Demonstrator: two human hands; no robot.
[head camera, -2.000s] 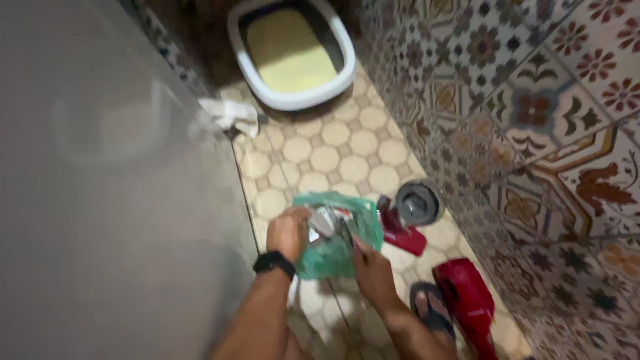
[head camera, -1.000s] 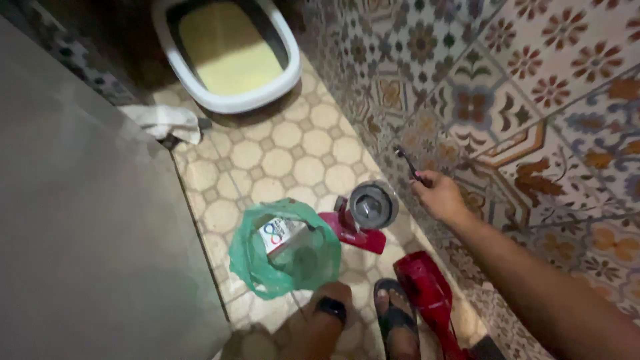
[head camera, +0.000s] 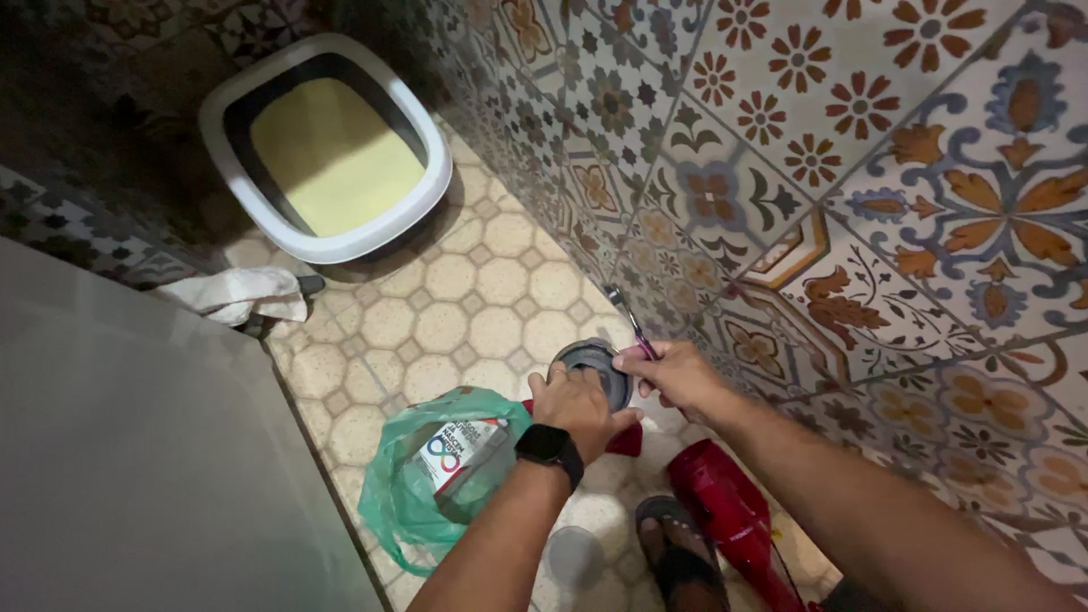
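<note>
My left hand (head camera: 574, 408), with a black watch (head camera: 551, 450) on its wrist, lies over a round grey cup-like part (head camera: 616, 384) on the floor; its fingers reach into the rim, and whether they grip it is hidden. Beside that rim, my right hand (head camera: 671, 374) holds a slim tool with a purple handle and a dark head (head camera: 631, 319), perhaps a small brush, pointing up and away. A red plastic piece (head camera: 627, 440) shows partly under my left hand. Left of my hands lies an open green plastic bag (head camera: 395, 484) with a printed white carton (head camera: 459, 450) inside.
A litter-box-like tray with a white rim (head camera: 340, 248) stands at the back left. A white cloth (head camera: 246, 293) lies near the grey panel (head camera: 144, 442). A red vacuum-like body (head camera: 727, 501) lies beside my sandalled foot (head camera: 680, 552). The patterned tile wall (head camera: 722, 212) rises at the right.
My left hand has moved from near the bag's lower edge to the grey part. My right hand, with the slim tool, has come from beside the wall to the rim.
</note>
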